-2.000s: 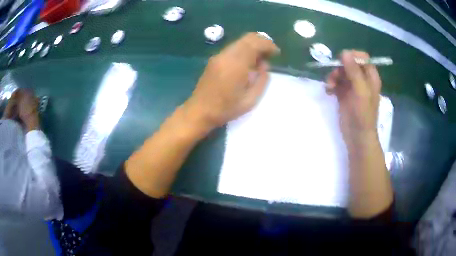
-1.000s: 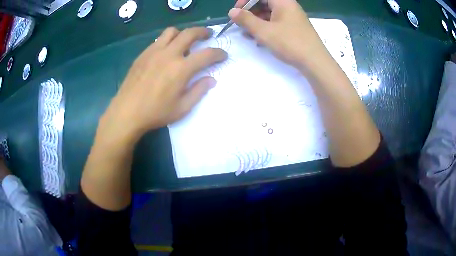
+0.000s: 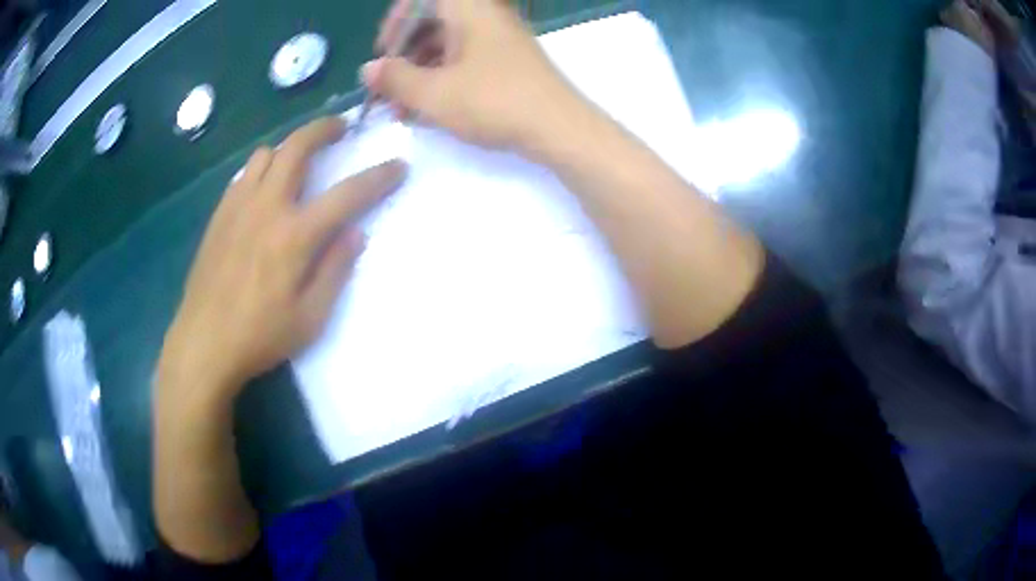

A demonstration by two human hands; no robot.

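The white backing sheet point(image 3: 489, 272) glares bright on the green bench. My left hand point(image 3: 267, 250) rests on its upper left part with fingers spread; nothing shows in it. My right hand point(image 3: 454, 80) holds the slim metallic tweezers point(image 3: 411, 25) like a pen, their tip pointing down at the sheet's upper left edge, near my left fingertips. A blurred group of faint curved strips point(image 3: 483, 397) shows at the sheet's near edge. Whether the tweezers' tip holds a strip, I cannot tell.
Round parts point(image 3: 299, 59) lie in a row beyond the sheet and down the left. The strip of arc pieces point(image 3: 89, 437) lies left of my left hand. A coworker's pale sleeve point(image 3: 949, 170) is at the right. Another person's sleeve is cut off at the lower left.
Since one second ago the view has turned, so sheet and hands appear further left and tilted. My left hand is still on the sheet. My right hand still holds the tweezers near it.
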